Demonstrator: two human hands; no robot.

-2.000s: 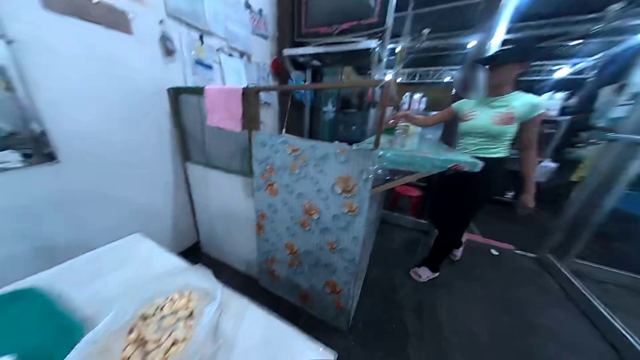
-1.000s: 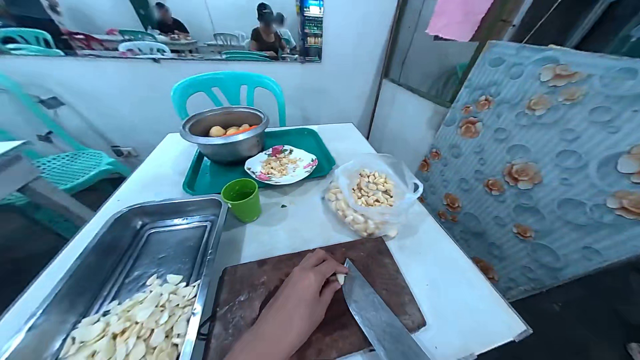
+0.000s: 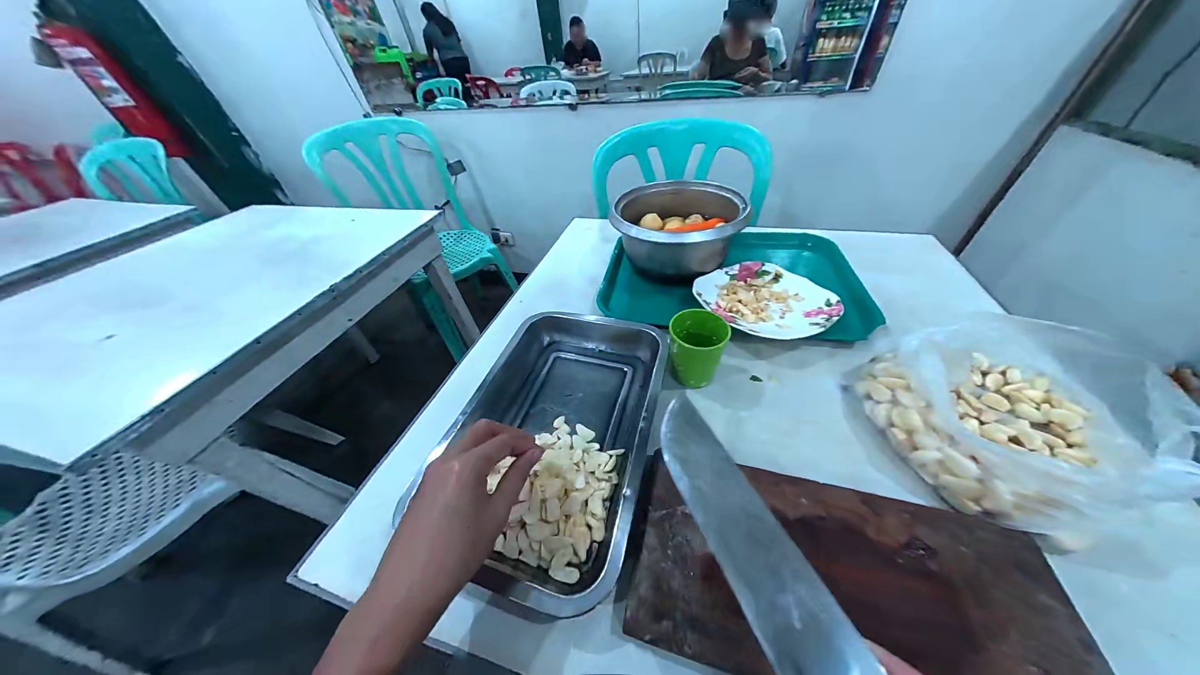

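My left hand (image 3: 478,483) is over the left side of a metal tray (image 3: 642,403), its fingers bent above a pile of sliced garlic (image 3: 558,506); whether a slice is between them cannot be told. At the bottom edge, a small part of my right hand (image 3: 891,661) shows at the lower end of a large knife (image 3: 759,544). The blade points up and away, over the left part of a dark wooden cutting board (image 3: 872,562). Right of the board's far edge lies a clear plastic bag (image 3: 923,412) full of peeled garlic cloves (image 3: 1017,412).
A green cup (image 3: 698,352) stands beside the tray's far right corner. Behind it, a green serving tray (image 3: 844,281) holds a metal pot (image 3: 680,244) with vegetables and a floral plate (image 3: 797,314) of scraps. Teal chairs (image 3: 684,141) and another white table (image 3: 216,291) are around. A mirror reflects people.
My left hand has moved from the cutting board to the metal tray. The knife blade, earlier beside my left fingers on the board, now points toward the cup. The view has swung left.
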